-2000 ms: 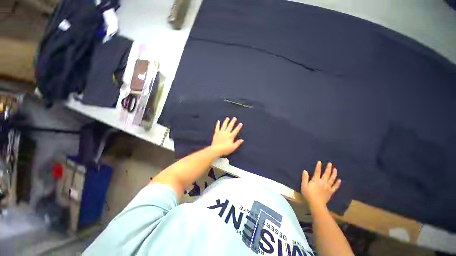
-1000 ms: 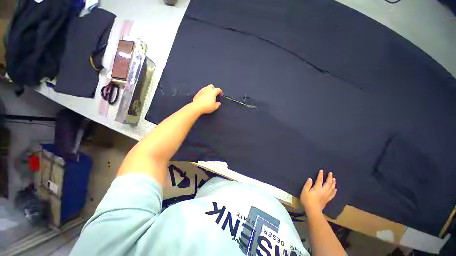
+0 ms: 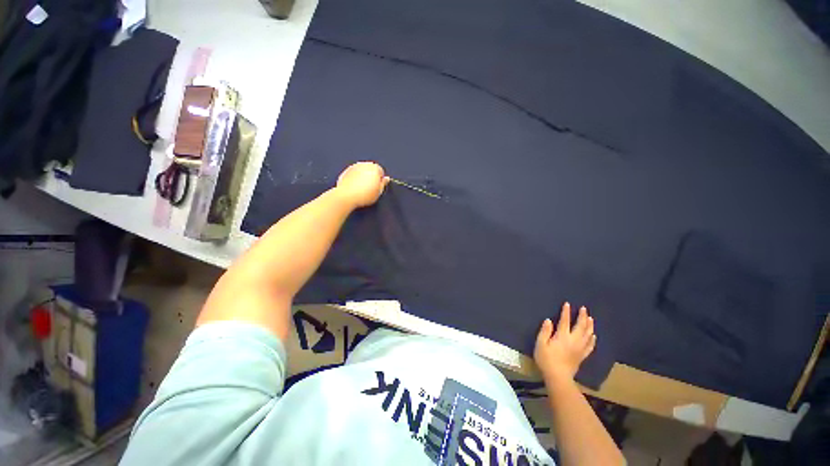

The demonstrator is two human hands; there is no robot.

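A large navy-black cloth (image 3: 510, 173) covers much of the table. A thin pale tan line (image 3: 414, 188) shows on it; I cannot tell if it is a slit or thread. My left hand (image 3: 362, 184) is closed at the line's left end, pinching the cloth, with soft folds below it; its fingertips are partly hidden. My right hand (image 3: 566, 342) lies flat with fingers apart on the cloth near the front edge. A long dark crease or edge runs across the cloth beyond my hands. A rectangular outline shows at the right.
On the white table (image 3: 259, 68) at left are scissors (image 3: 172, 184), a reddish-brown block (image 3: 195, 123), a narrow tray (image 3: 221, 177), a dark panel (image 3: 118, 114) and a dark garment pile (image 3: 41, 86). Brown paper (image 3: 660, 390) lies along the near edge. A wooden strip (image 3: 808, 364) is at far right.
My left hand was spread flat nearer the front edge; it moved up and left to the pale line and closed. Folds now show below it. My right hand stays flat. The view has shifted.
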